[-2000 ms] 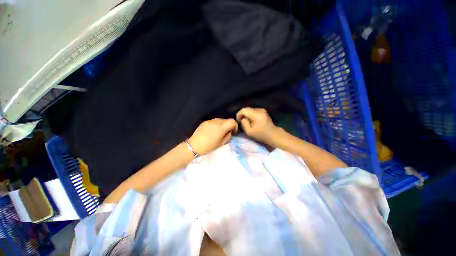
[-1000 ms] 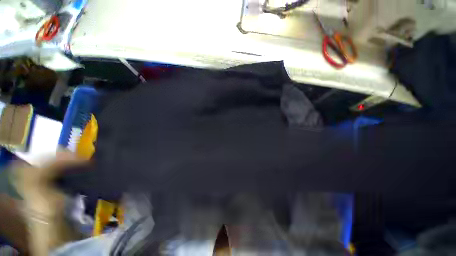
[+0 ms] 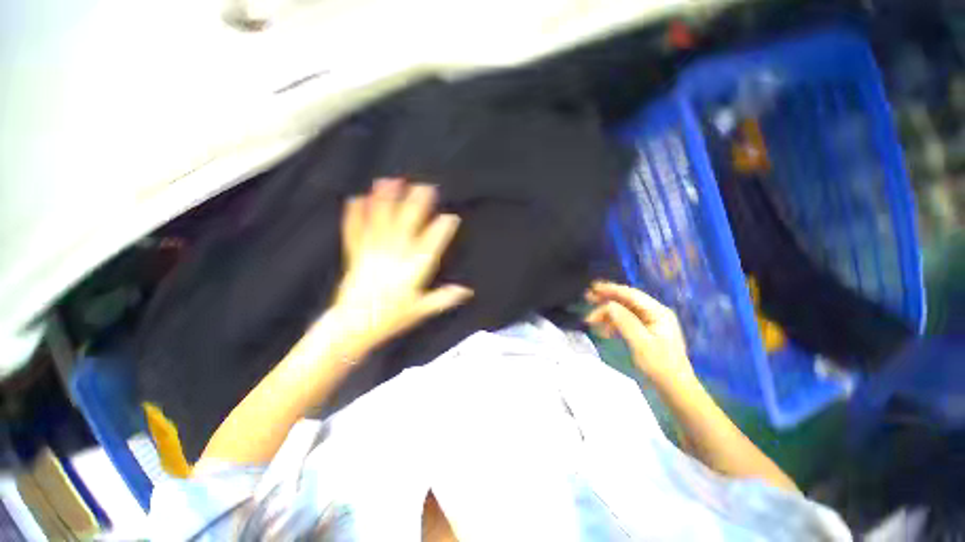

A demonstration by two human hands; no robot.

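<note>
A large black garment (image 3: 508,180) lies spread over my lap, up to the edge of the white table. My left hand (image 3: 392,259) lies on it with the fingers spread and the palm down, slightly blurred. My right hand (image 3: 635,323) is at the garment's right edge near my waist, fingers bent and thumb side close to the cloth. Whether its fingertips pinch a bit of the cloth or a thread cannot be told.
The white table (image 3: 138,116) runs along the top left. A blue crate (image 3: 778,392) at the right holds dark cloth (image 3: 815,286) and yellow pieces. Another blue crate (image 3: 111,423) at the lower left has yellow cloth (image 3: 166,439). A brown cushion (image 3: 58,492) lies beside it.
The garment, swept out wide and blurred a second ago, now lies flat on my lap. My left hand has come from the far left onto it, and my right hand is visible again.
</note>
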